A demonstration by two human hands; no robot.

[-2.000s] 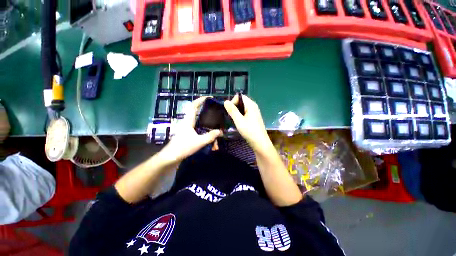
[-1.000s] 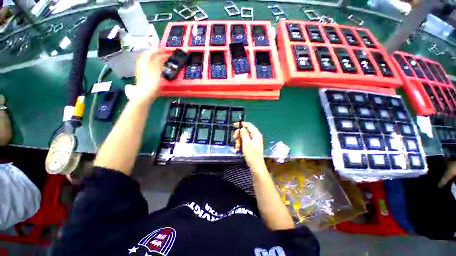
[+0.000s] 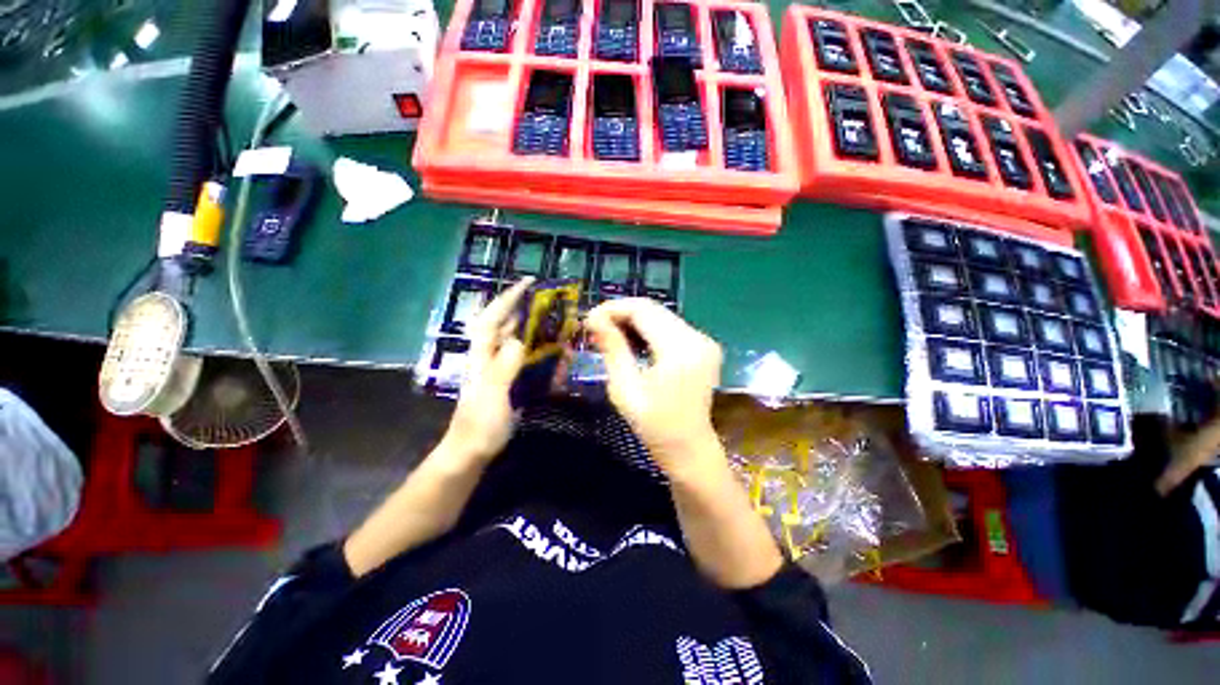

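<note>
My left hand (image 3: 494, 375) holds a dark keypad phone (image 3: 538, 380) upright near the bench edge. A yellow ring-shaped piece (image 3: 551, 317) shows on the phone's upper part. My right hand (image 3: 658, 371) is close beside the phone with its fingers bent together. A thin dark stick, likely tweezers (image 3: 638, 343), shows at the right fingers, mostly hidden. Behind my hands lies the lens tray (image 3: 569, 257) with rows of black-bordered squares, partly covered by my hands.
Red phone trays (image 3: 602, 194) stand behind, one pocket without a phone. A second lens tray (image 3: 1017, 341) is at right. A separate phone (image 3: 278, 218), white paper (image 3: 371, 189), duct (image 3: 195, 147) and cream nozzle (image 3: 145, 353) are left. A waste box (image 3: 856, 488) is below the edge.
My left hand has come back from the red tray to the bench edge with a phone. My right hand has moved beside it. A yellow piece now shows on the phone, and one tray pocket is empty.
</note>
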